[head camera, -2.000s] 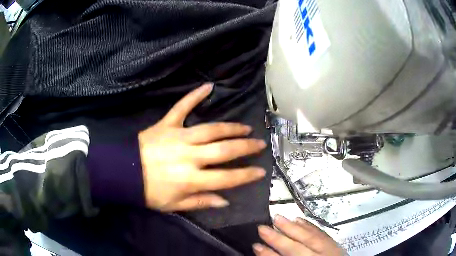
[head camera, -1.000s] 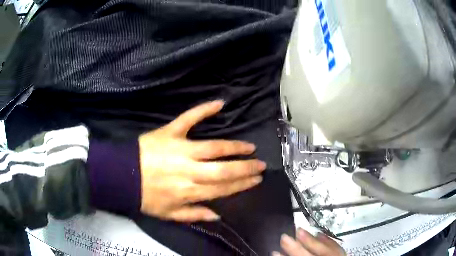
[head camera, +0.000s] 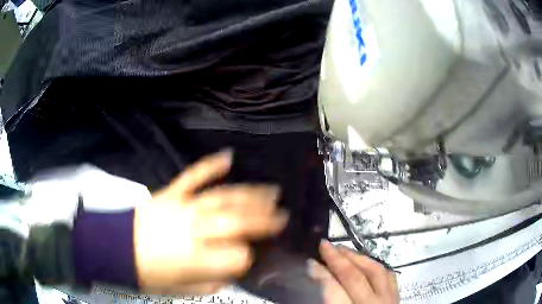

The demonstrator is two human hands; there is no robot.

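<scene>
A dark garment panel (head camera: 255,148) lies in folds across the left and middle, its right edge at the presser foot (head camera: 325,148) below the machine head. My left hand (head camera: 208,231) is blurred, over the lower part of the panel, fingers apart and holding nothing. My right hand (head camera: 356,276), cut off by the bottom edge, has its fingertips on the panel's lower right edge and appears to pinch it. The cloth hides part of the stitching area.
The cream sewing machine head (head camera: 392,77) with blue lettering fills the upper right. A thin dark strip (head camera: 350,228) runs beside the foot, with lint around it. The white table edge (head camera: 475,261) bears a printed scale.
My left hand has moved down and slightly left, and blurs. My right hand has moved up to the cloth edge. The panel's lower part has shifted, with a lighter patch between the hands.
</scene>
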